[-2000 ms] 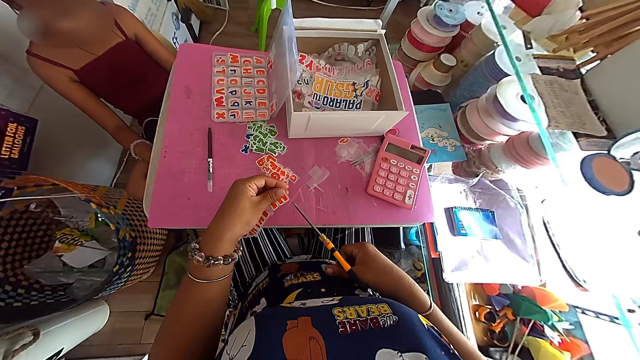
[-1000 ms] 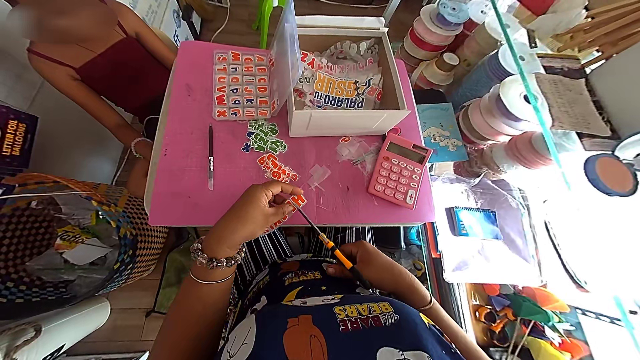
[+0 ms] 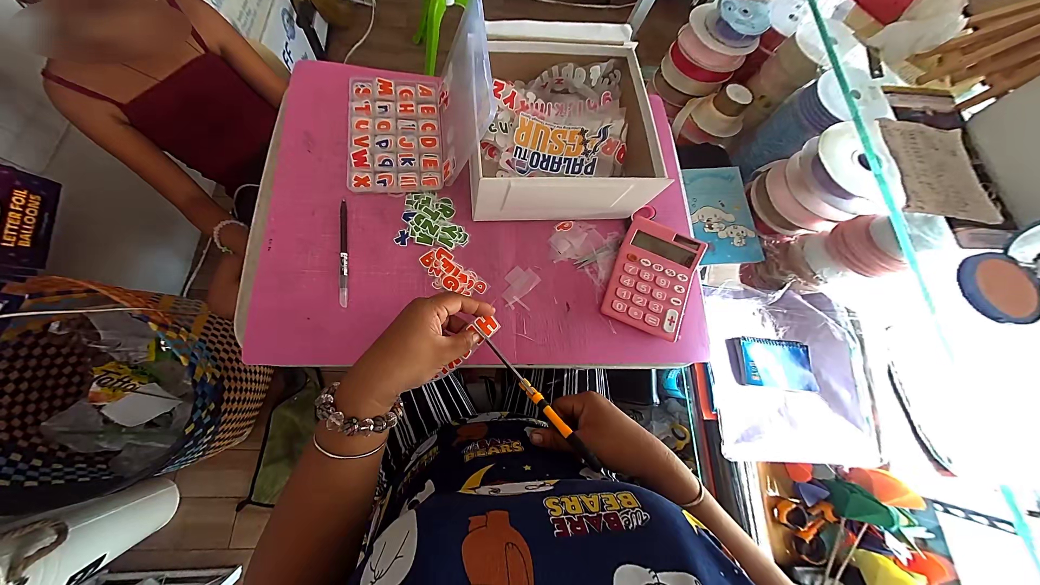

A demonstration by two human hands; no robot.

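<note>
Between thumb and fingers my left hand (image 3: 435, 337) pinches a red letter cutout with a white border (image 3: 485, 326), over the table's front edge. My right hand (image 3: 597, 431) grips a tool with an orange-and-black handle (image 3: 548, 410); its thin metal tip reaches the cutout. What kind of tool it is, I cannot tell. More red cutouts (image 3: 453, 275) lie in a pile just beyond my left hand, with green letter cutouts (image 3: 435, 221) behind them. A clear compartment case (image 3: 396, 136) holds letters in rows. Bits of clear plastic film (image 3: 520, 284) lie on the pink table (image 3: 305, 325).
An open white box (image 3: 569, 197) with bagged letters stands at the back. A pink calculator (image 3: 652, 278) lies at the right, a pen (image 3: 344, 256) at the left. Ribbon spools (image 3: 821, 175) stack at right. A woven basket (image 3: 236, 390) and a seated person (image 3: 175, 106) are at left.
The red letter cutout now shows plainly at my left fingertips, where two seconds ago it was hard to make out. The tool's tip has come up to it.
</note>
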